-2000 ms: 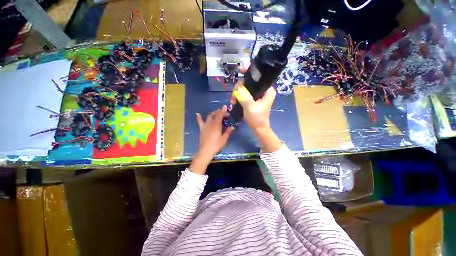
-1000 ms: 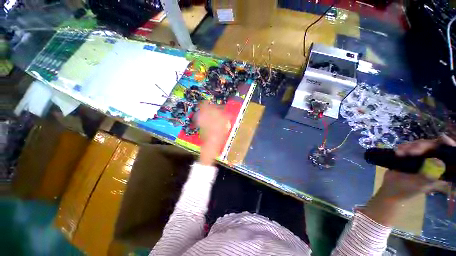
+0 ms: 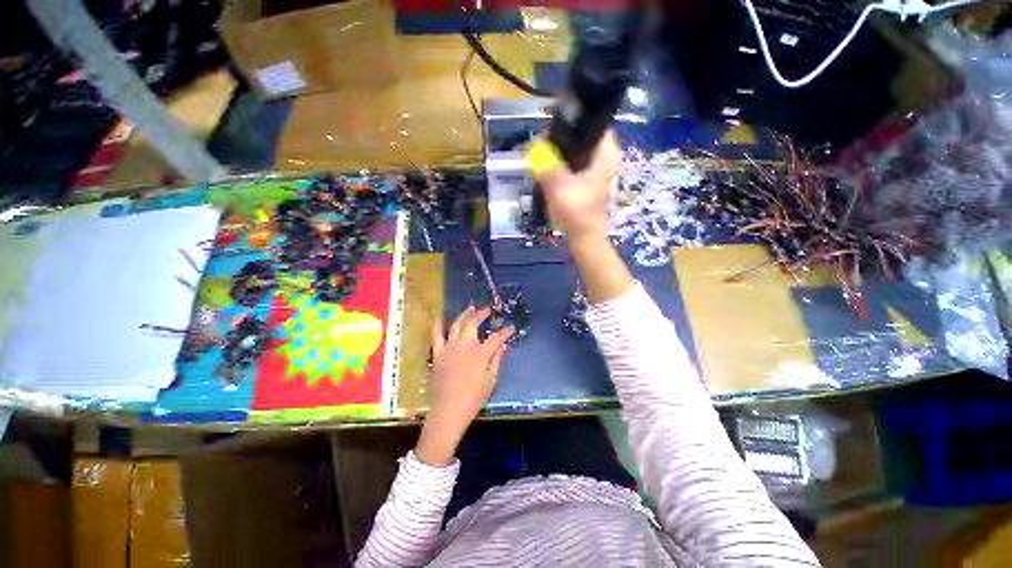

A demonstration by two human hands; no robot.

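Note:
My right hand (image 3: 582,198) is closed around the thick black electric screwdriver (image 3: 594,100), with its yellow band at the grip, held up in front of the silver-white screw feeder (image 3: 508,183). My left hand (image 3: 466,355) rests its fingertips on a wired ring unit (image 3: 506,315) on the dark blue sheeting; its leads point up and away. A second wired ring unit (image 3: 576,315) lies just right of it, partly beside my right sleeve. The screwdriver's tip is hidden or blurred.
A heap of wired rings (image 3: 322,227) lies on the printed sheet at left, beside a white sheet (image 3: 100,300). Clear plastic rings (image 3: 655,205), a spiky wire heap (image 3: 816,216) and a crinkled plastic bag (image 3: 954,166) are at right. Cartons (image 3: 155,510) stand below.
The view has swung back to the right. My left hand has moved from the heap on the printed sheet to a ring at the bench middle. The screwdriver has moved from the right to the feeder.

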